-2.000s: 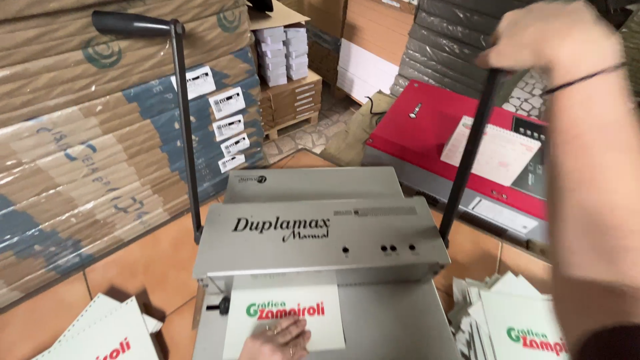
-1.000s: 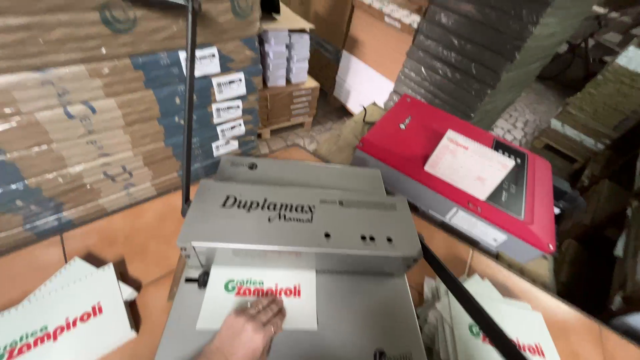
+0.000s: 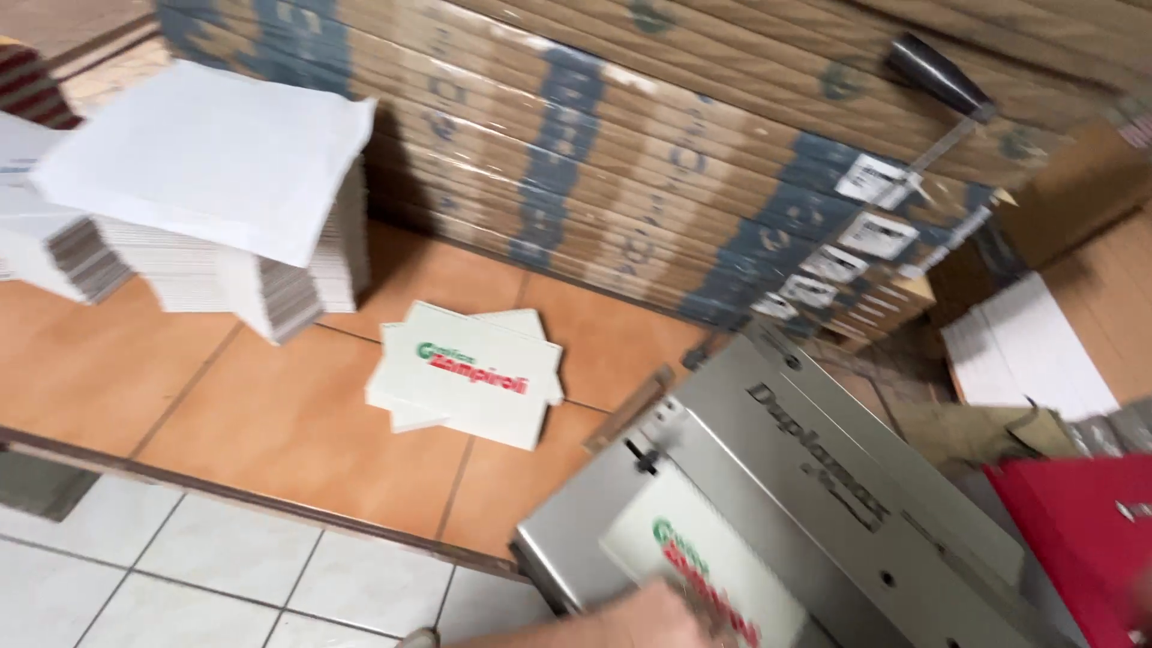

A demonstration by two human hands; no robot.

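Note:
My left hand point(image 3: 661, 619), blurred, is at the bottom edge over a white printed sheet point(image 3: 711, 549); whether its fingers grip the sheet is unclear. The sheet lies on the bed of a grey metal Duplamax manual punching machine point(image 3: 810, 468), its long edge at the front of the machine's head. Beside it is a small black knob point(image 3: 643, 457). The machine's left lever with a black handle point(image 3: 940, 76) stands raised. A blurred skin-coloured patch at the lower right edge may be my right hand point(image 3: 1141, 589); its fingers cannot be made out.
Loosely stacked printed sheets point(image 3: 468, 373) lie on the orange tiled worktop point(image 3: 297, 396), left of the machine. Farther left stand tall stacks of paper point(image 3: 207, 162). Wrapped brown packages point(image 3: 558, 153) form a wall behind. A red machine point(image 3: 1089, 522) is at the right.
The view has swung strongly to the left, bringing the tall paper stacks into sight. My right hand was on the right lever's handle two seconds ago; that handle is now out of view.

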